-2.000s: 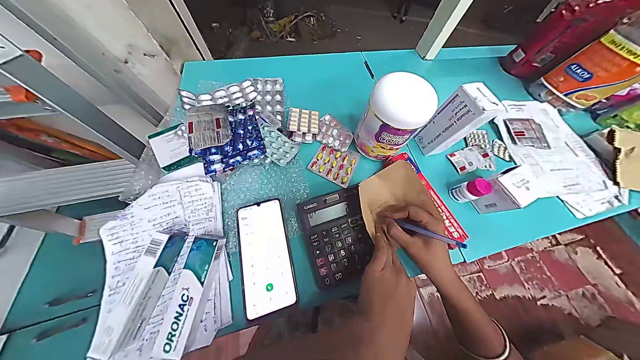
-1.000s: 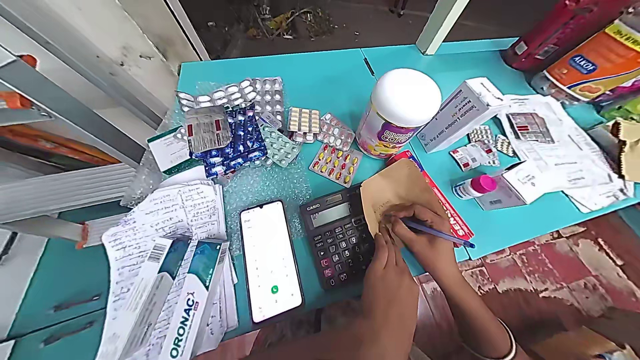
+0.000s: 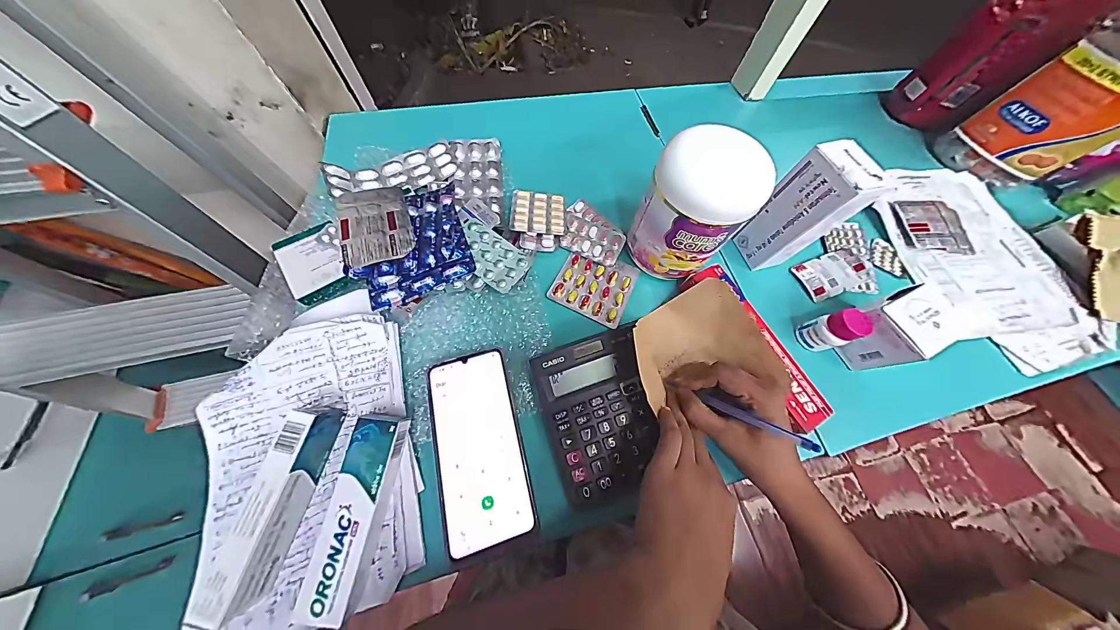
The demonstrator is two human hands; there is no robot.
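My right hand (image 3: 739, 411) is closed around a blue pen (image 3: 761, 418), its tip hidden near a brown paper envelope (image 3: 700, 328). At the envelope's lower left edge, the fingers of my left hand (image 3: 681, 464) press on the paper, close to the right hand. The envelope overlaps the right side of a black Casio calculator (image 3: 582, 420) and lies partly on a red printed card (image 3: 792, 376). Left of the calculator, a smartphone (image 3: 481, 455) with a lit screen lies face up.
Blister packs of tablets (image 3: 420, 236) lie on bubble wrap (image 3: 472, 324) at the back left. Handwritten papers (image 3: 306, 367) lie under two medicine cartons (image 3: 350, 525). A white-lidded jar (image 3: 700, 201), a carton (image 3: 805, 206), a pink-capped bottle (image 3: 836, 328) and more papers (image 3: 997, 254) stand or lie on the right.
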